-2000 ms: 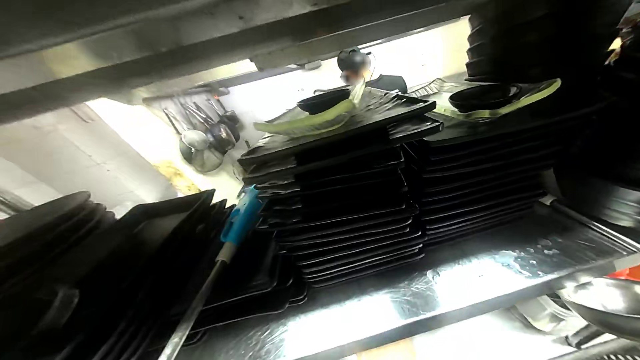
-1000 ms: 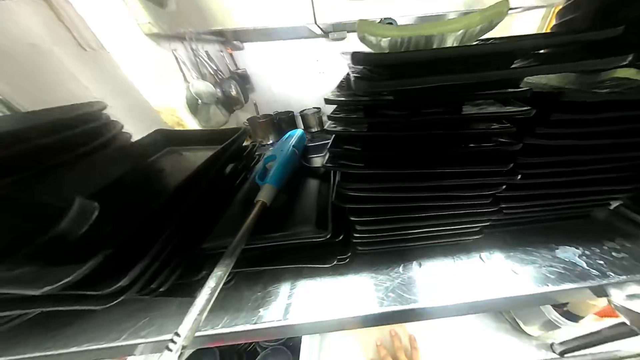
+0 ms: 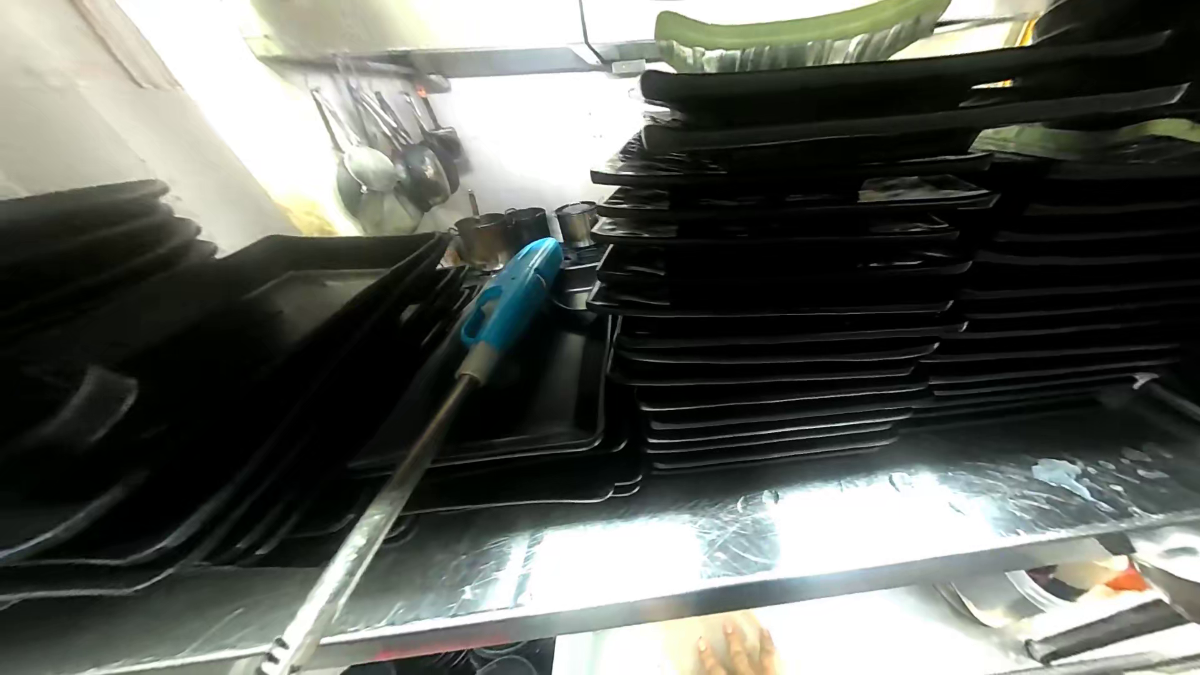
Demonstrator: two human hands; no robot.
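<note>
Low in the view, just beyond the shelf edge, a hand that seems to be my right hand (image 3: 736,649) shows only its fingers, slightly apart, over a pale flat surface (image 3: 619,654). Its palm is cut off, so whether it holds something cannot be told. My left hand is out of view. Above, on the steel shelf (image 3: 600,562), a long-necked lighter with a blue handle (image 3: 516,295) leans across black rectangular trays (image 3: 534,394). Right of it rises a tall stack of black plates (image 3: 787,356), topped by a green curved dish (image 3: 806,42).
More black trays (image 3: 319,291) lean at the left, and a second plate stack (image 3: 1059,309) stands at the right. Ladles and pans (image 3: 412,173) hang on the back wall above metal cups (image 3: 487,239). Below the shelf at right are a metal bowl and a dark-handled utensil (image 3: 1106,630).
The view has shifted a good deal since two seconds ago. A person seen behind the shelf in the oldest frame is out of sight now. Fingers show below the shelf in the two later frames.
</note>
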